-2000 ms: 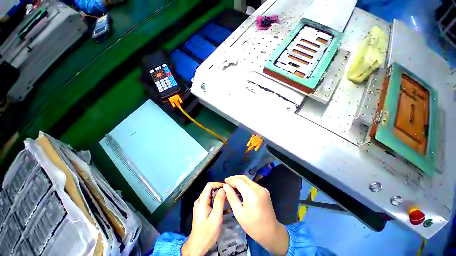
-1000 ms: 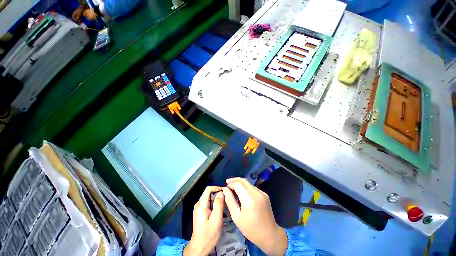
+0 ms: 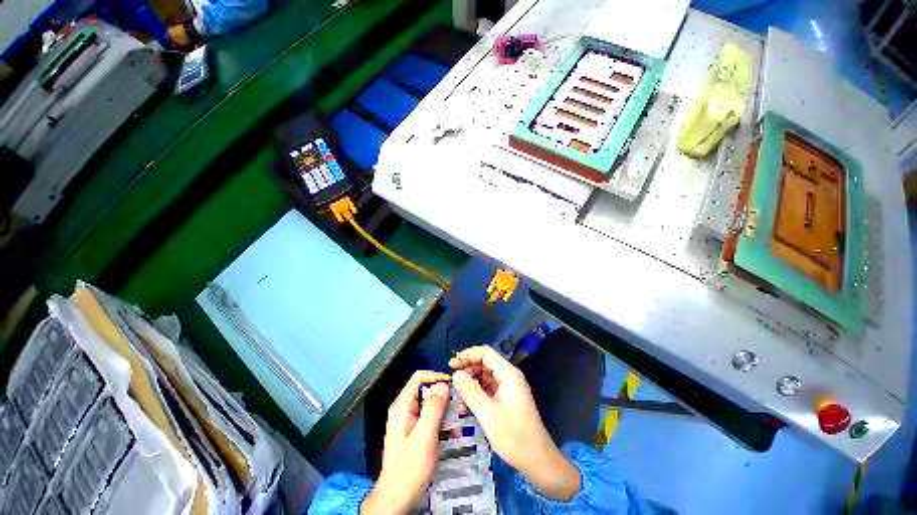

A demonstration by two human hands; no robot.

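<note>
A pale grey slotted plate [image 3: 463, 471] with a row of rectangular openings is at my lap, below the machine table's edge. My left hand [image 3: 410, 439] grips its left side near the top, thumb on its face. My right hand [image 3: 500, 410] is at its upper right, thumb and forefinger pinched together at the top end. Whether a tiny part is between these fingertips I cannot tell. The plate's lower end is cut off by the picture's edge.
White machine table [image 3: 623, 277] bears a green-framed fixture [image 3: 521, 141] with a slotted plate, an empty-looking orange-brown fixture [image 3: 807, 216], yellow cloth [image 3: 712, 106] and red emergency stop [image 3: 833, 417]. Left are blister trays [image 3: 60, 422], light-blue sheet [image 3: 314, 312] and keypad terminal [image 3: 317, 166]. Another person's hand [image 3: 181, 36] shows at top left.
My right hand's fingers have lifted and opened out somewhat from the plate's top. More of the slotted plate shows between my hands. The view has shifted slightly.
</note>
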